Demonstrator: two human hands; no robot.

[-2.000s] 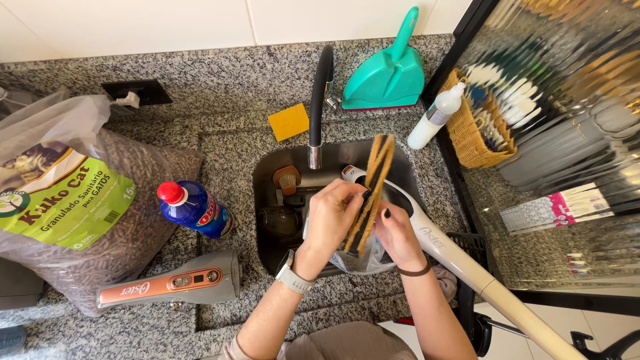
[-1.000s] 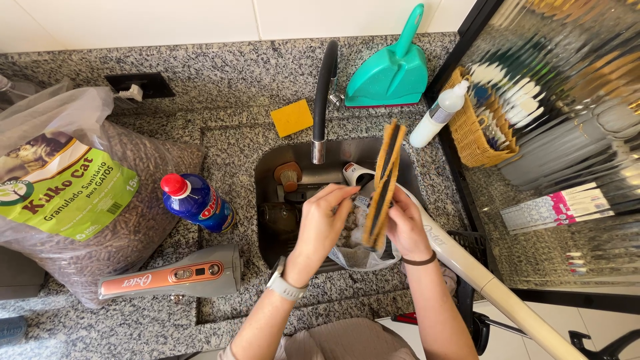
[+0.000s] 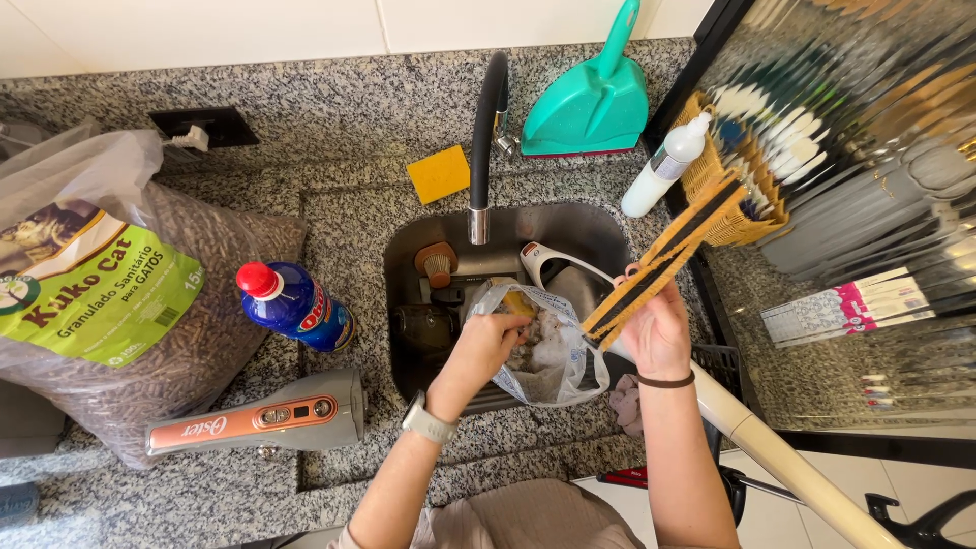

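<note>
My right hand [image 3: 657, 324] holds a brush roller strip [image 3: 662, 263] with orange-brown bristles and a black middle, tilted up to the right. At the mouth of a clear plastic bag [image 3: 583, 393] is my left hand [image 3: 482, 347], its thumb and fingers together; whether anything is pinched between them cannot be told. Inside the bag lies greyish fluff and dust [image 3: 547, 347]. The bag rests over the steel sink [image 3: 408, 236]. Behind it, a white vacuum part with an open handle [image 3: 560, 259] leans in the sink, beside a round pleated filter [image 3: 437, 263].
Around the sink stand a black faucet [image 3: 488, 130], yellow sponge cloth [image 3: 438, 174], teal dustpan [image 3: 587, 110] and white bottle [image 3: 665, 168]. At left are a cat litter bag [image 3: 221, 252], a blue bottle [image 3: 297, 309] and an Oster handheld vacuum body [image 3: 255, 415]. A long beige tube [image 3: 793, 457] slants at right.
My right hand has moved the bristled strip to the right, away from over the bag. My left hand has moved left and down from the strip to the bag's mouth.
</note>
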